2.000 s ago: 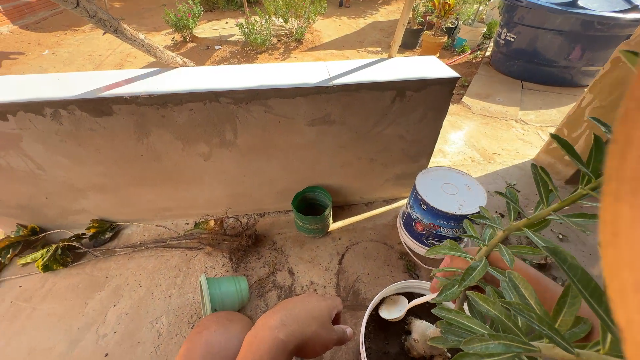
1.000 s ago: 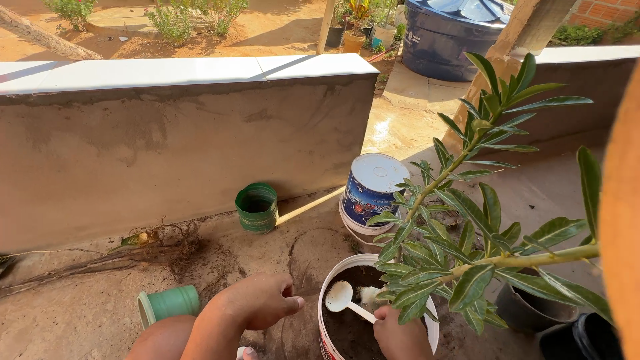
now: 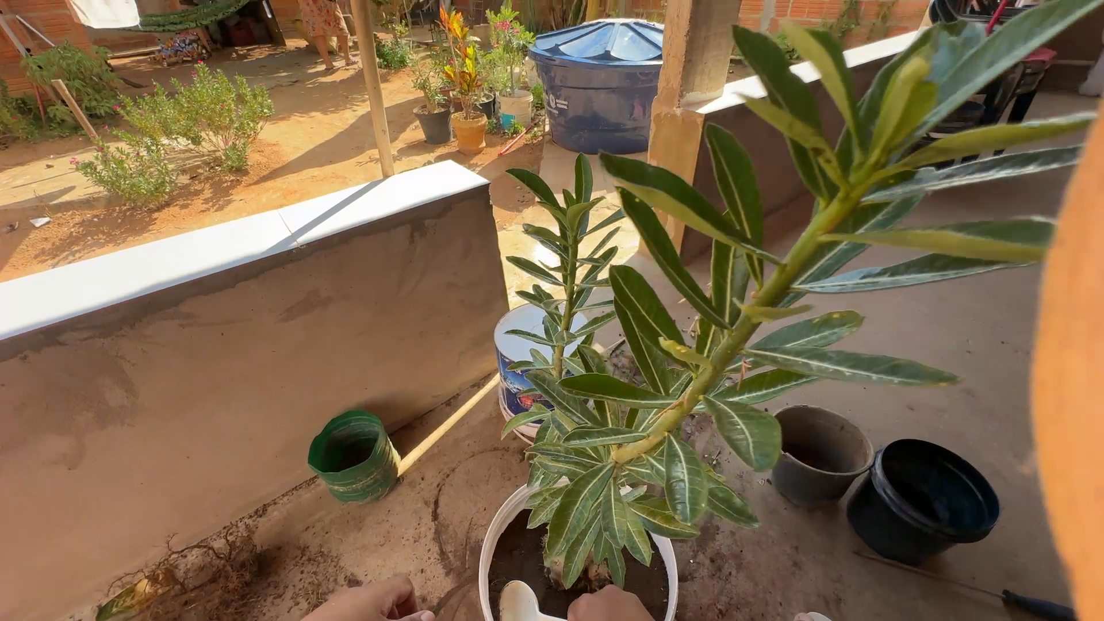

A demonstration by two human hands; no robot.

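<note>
Near the bottom edge, my right hand point(image 3: 609, 605) is over the soil of a white bucket point(image 3: 492, 552), its fingers closed at the handle of a white plastic scoop point(image 3: 519, 599). A leafy plant with a thick green stem point(image 3: 733, 345) stands in that bucket, its swollen base point(image 3: 595, 573) partly hidden by leaves, one branch leaning up to the right. Left of the bucket is my left hand point(image 3: 375, 601), cut off by the frame's edge, holding nothing that shows. Dark soil point(image 3: 517, 552) surrounds the plant base.
A green plastic container point(image 3: 354, 457) stands by the low wall point(image 3: 259, 371), beside a yellowish pole point(image 3: 448, 424). Behind the plant is a blue and white bucket point(image 3: 517, 345). At right are a grey pot point(image 3: 819, 453) and a black bucket point(image 3: 923, 500). Roots point(image 3: 203, 565) lie at lower left.
The view has swung right and up. My right hand, near the plant's leaves two seconds ago, is now at the scoop's handle. The plant stands more upright than in the earliest frame.
</note>
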